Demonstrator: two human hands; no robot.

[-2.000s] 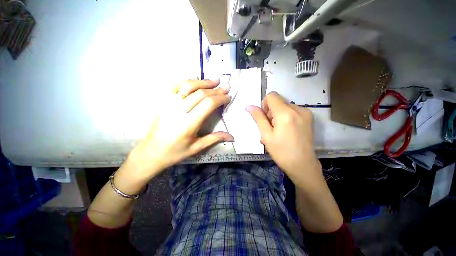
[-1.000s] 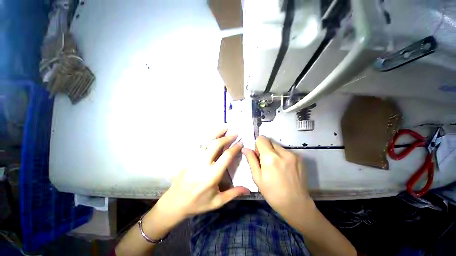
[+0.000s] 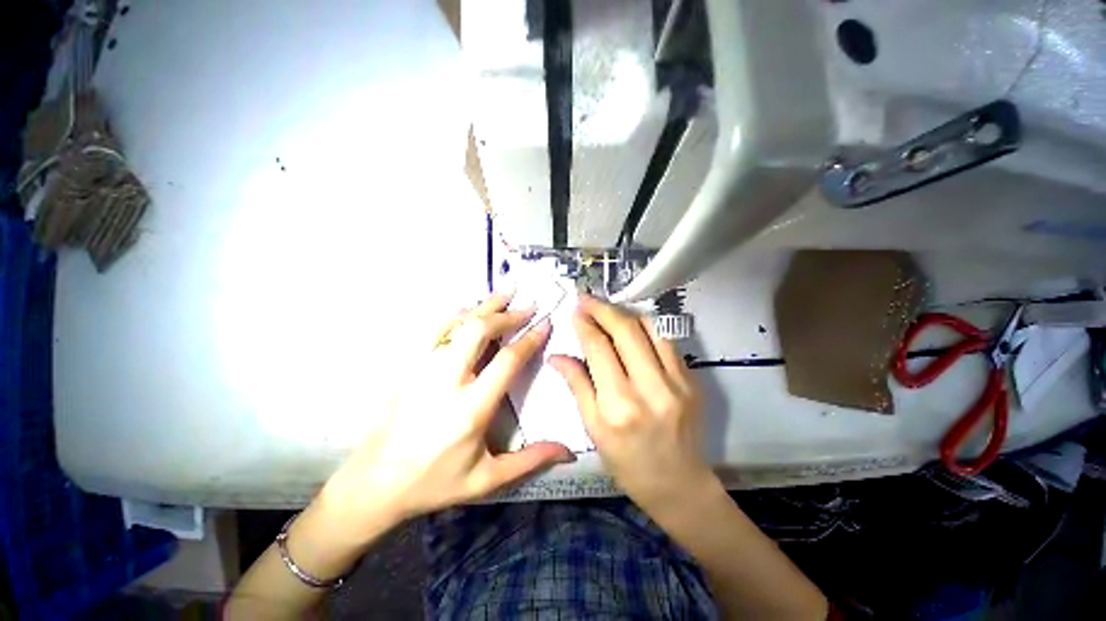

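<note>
A white angled piece lies flat on the machine table, its far end at the presser foot under the machine head. My left hand lies on its left side, fingers spread, fingertips and thumb pressing on it. My right hand rests on its right edge, fingers bent and pointing toward the foot. The needle tip is too small to tell. Part of a brown piece shows left of the machine head, mostly hidden behind it.
A brown cut piece lies at the right, touching red-handled snips. The ribbed silver knob is right of the foot. A tied brown bundle lies at the upper left. A blue crate stands at the left edge.
The view has shifted, so the machine head looks larger and covers more of the brown piece behind. My right hand's fingers now reach further forward along the white piece, close to the foot.
</note>
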